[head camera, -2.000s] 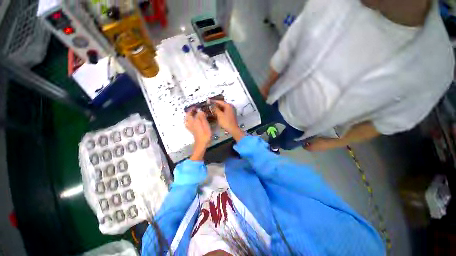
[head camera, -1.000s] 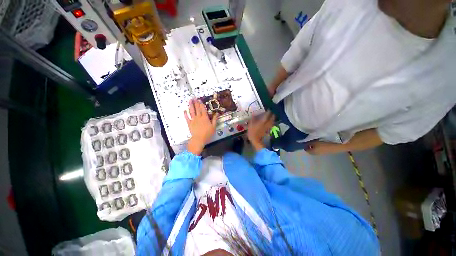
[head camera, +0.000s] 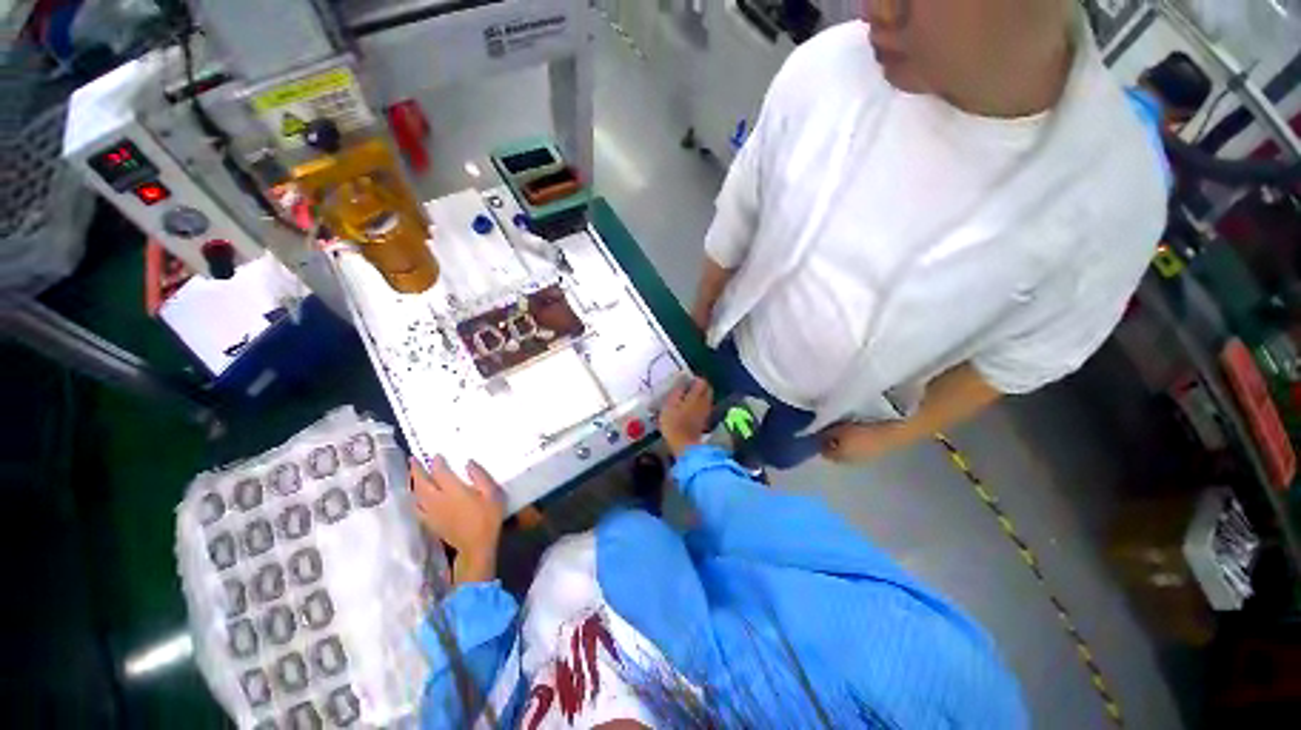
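The brown fixture (head camera: 552, 347) lies on the white machine bed (head camera: 500, 421), behind its front edge, with ring-shaped housings (head camera: 491, 338) in its nests. My left hand (head camera: 460, 506) rests at the bed's front left corner, fingers apart, with nothing seen in it. My right hand (head camera: 686, 414) is at the bed's front right corner, fingers bent over the edge; its palm side is hidden. The red button (head camera: 635, 428) is just left of my right hand. The amber machine head (head camera: 393, 245) hangs behind and left of the fixture.
A blister tray (head camera: 364, 549) with rows of rings lies left of the bed. A blue bin with white paper (head camera: 236, 315) and a control box (head camera: 157, 178) are at the left rear. A small green-black box (head camera: 537, 174) is at the right rear. A person (head camera: 913, 214) stands at the right.
My hands have left the fixture and moved apart to the bed's front corners. The fixture now sits farther back on the bed, nearer the machine head. The camera view has shifted to show more machine.
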